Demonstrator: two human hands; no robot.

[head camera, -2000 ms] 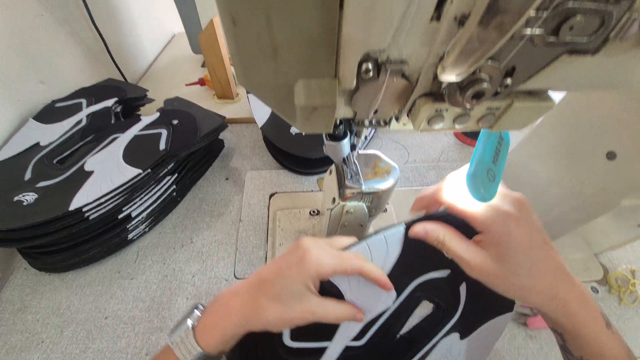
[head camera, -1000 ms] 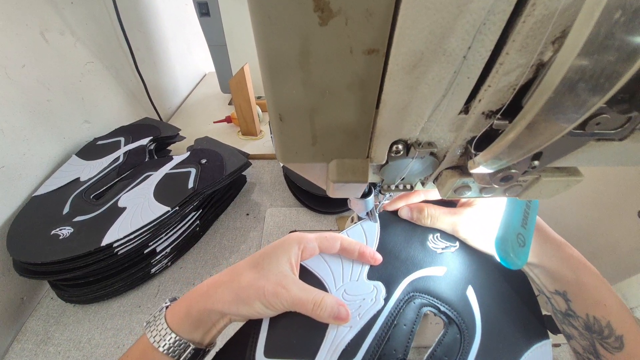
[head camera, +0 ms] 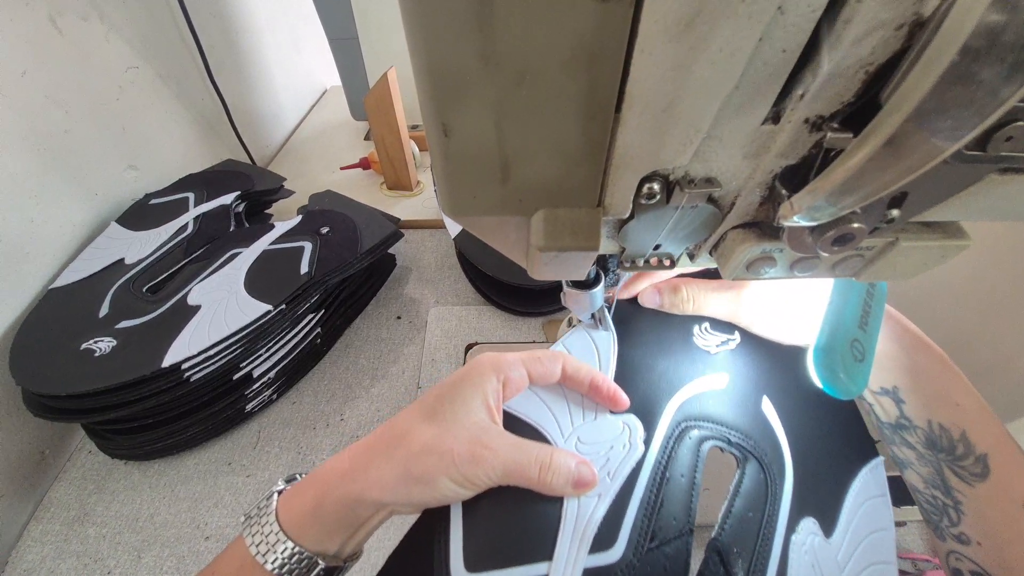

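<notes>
A black shaped panel with white trim and a bird-like emblem lies under the presser foot of an industrial sewing machine. A white wing-shaped appliqué lies on it, its upper tip at the foot. My left hand, with a metal watch at the wrist, has thumb and fingers spread on the appliqué, pressing it rather than visibly pinching it. My right hand rests at the panel's far edge, just right of the foot, its fingertips partly hidden behind the machine.
Stacks of similar black and white panels stand on the grey table at the left. More black pieces lie behind the needle area. A wooden block and a red-tipped bottle are farther back. A teal tag hangs below the machine head.
Two seconds ago the panel was nearer me, in front of the foot; its edge is now under the foot. My right hand has moved to the needle area. The view has shifted.
</notes>
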